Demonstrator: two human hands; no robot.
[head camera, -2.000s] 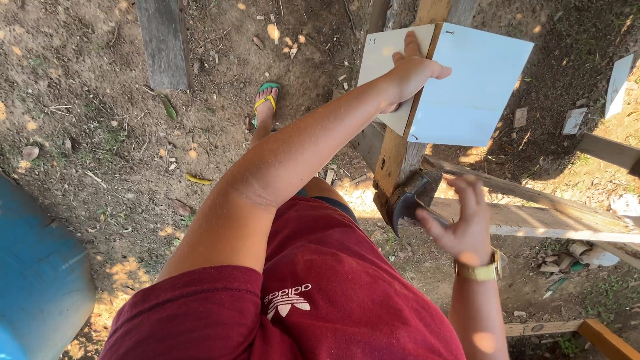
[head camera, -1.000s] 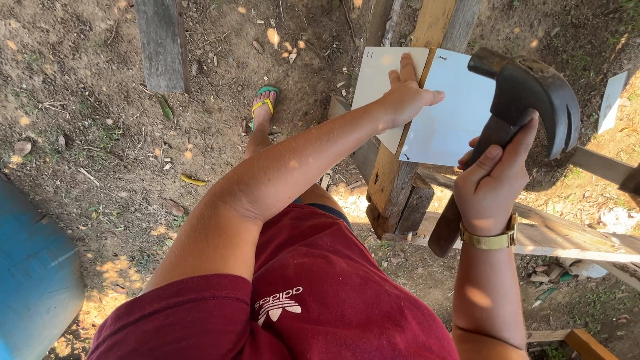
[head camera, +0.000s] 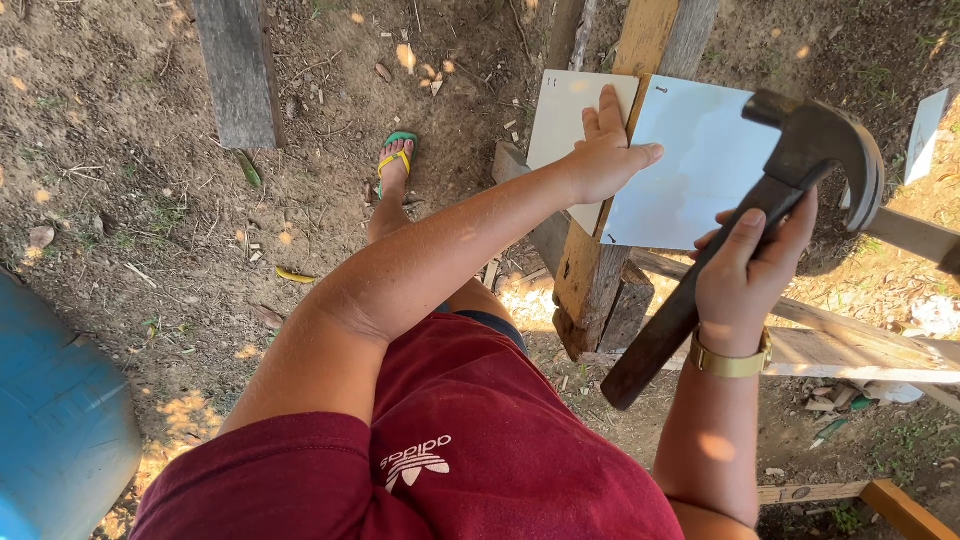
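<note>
My left hand (head camera: 604, 154) lies with spread fingers across the white panel (head camera: 559, 112) and the edge of the pale blue panel (head camera: 697, 157), where a strip of wooden post shows between them. Small nails or screws sit near corners of both panels. The panels lie against the wooden post (head camera: 589, 277). Gripped in my right hand (head camera: 750, 262) is a claw hammer (head camera: 810, 142) with a dark handle, its head over the right side of the blue panel and its handle end pointing down and left.
A grey wooden plank (head camera: 238, 75) stands at upper left, and a blue container (head camera: 60, 420) at lower left. Wooden rails (head camera: 847, 352) run off to the right below the panels. A foot in a green and yellow flip-flop (head camera: 395, 159) rests on the littered dirt.
Two seconds ago my right hand had loose fingers beside the dark claw at the post's lower end; it now holds the hammer up by the blue panel. My left hand has stayed on the panels.
</note>
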